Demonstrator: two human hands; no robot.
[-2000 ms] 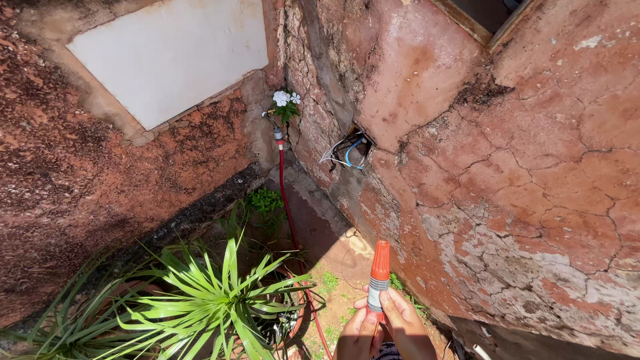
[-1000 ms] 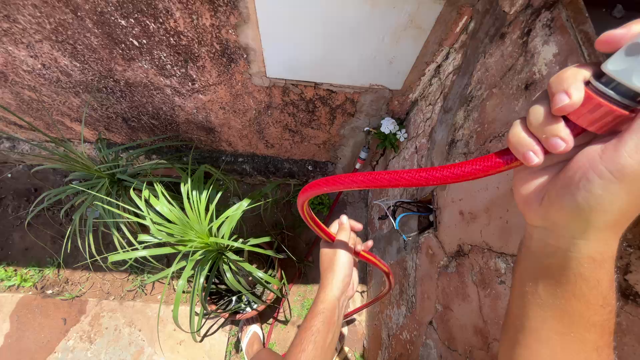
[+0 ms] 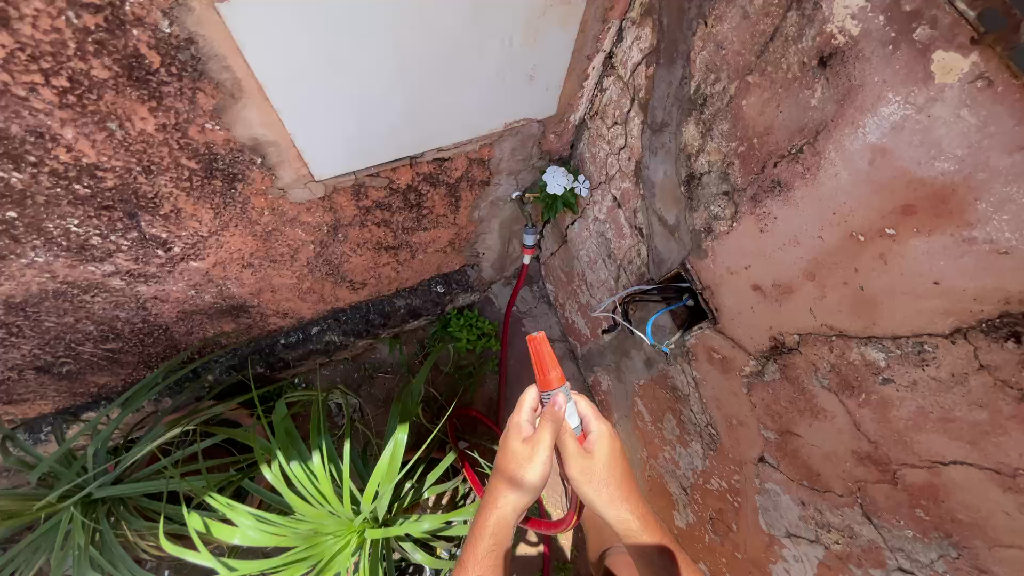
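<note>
An orange and grey hose nozzle [image 3: 546, 362] points up and away in front of me, at the lower middle of the view. My left hand [image 3: 524, 444] grips it from the left, the thumb over its grey collar. From the right, my right hand [image 3: 594, 452] is closed around the nozzle's grey body. A red hose [image 3: 506, 344] loops below my wrists and runs up to a grey and orange hose connector [image 3: 529, 242], fixed to a tap [image 3: 522, 202] in the wall corner. Where the hose joins the nozzle is hidden by my hands.
White flowers [image 3: 558, 182] grow beside the tap. Loose electric wires [image 3: 658, 326] stick out of an open box in the cracked right wall [image 3: 864, 400]. A long-leaved plant [image 3: 344, 496] spreads at lower left. A white panel [image 3: 408, 80] is set in the left wall.
A second ago my hands were apart, one low by the hose and one raised at the right holding its end fitting. Now both are together on the nozzle. The view has shifted.
</note>
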